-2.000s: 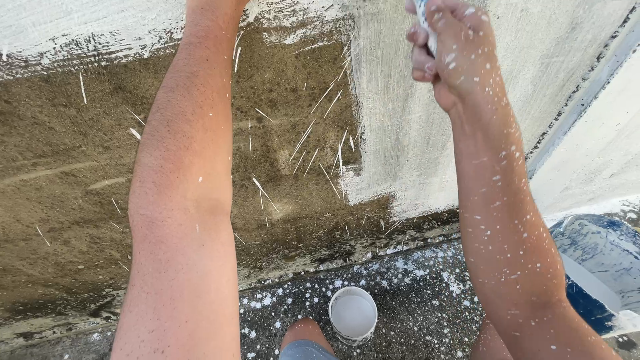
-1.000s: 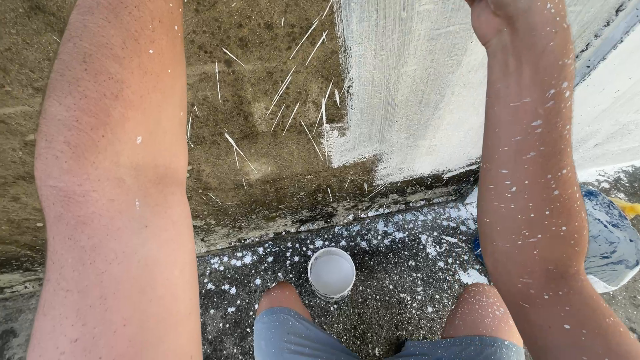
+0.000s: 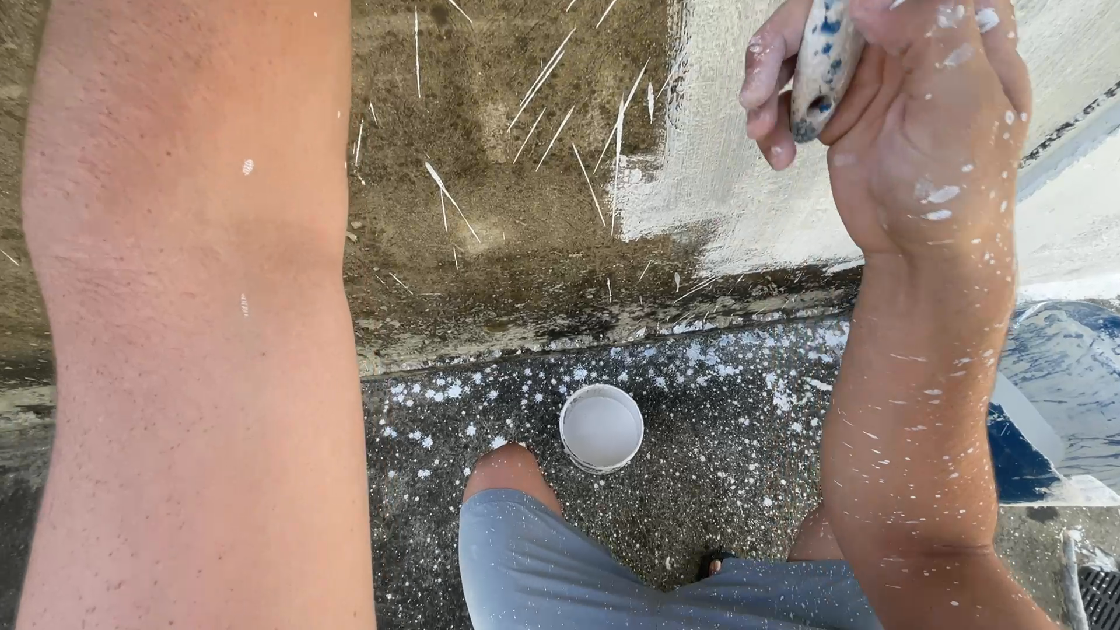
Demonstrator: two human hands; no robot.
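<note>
My right hand, speckled with white paint, is closed round a paint-stained handle with blue marks, at the upper right; the tool's head is out of frame. Behind it the wall is coated in white paint, while the brown bare wall to the left carries thin white splash streaks. My left forearm reaches up along the left side, and its hand is beyond the top edge. Below the wall, a small round tub of white paint stands upright on the ground, near my knee.
Dark ground spattered with white paint meets the foot of the wall. A blue-and-white paint-smeared container is at the right, beyond my right forearm. A dark grate shows at the lower right corner. My legs in grey shorts are below the tub.
My right hand, cut off at the top a second ago, is now largely in view with the handle. The view has shifted, with more of my shorts showing than two seconds ago.
</note>
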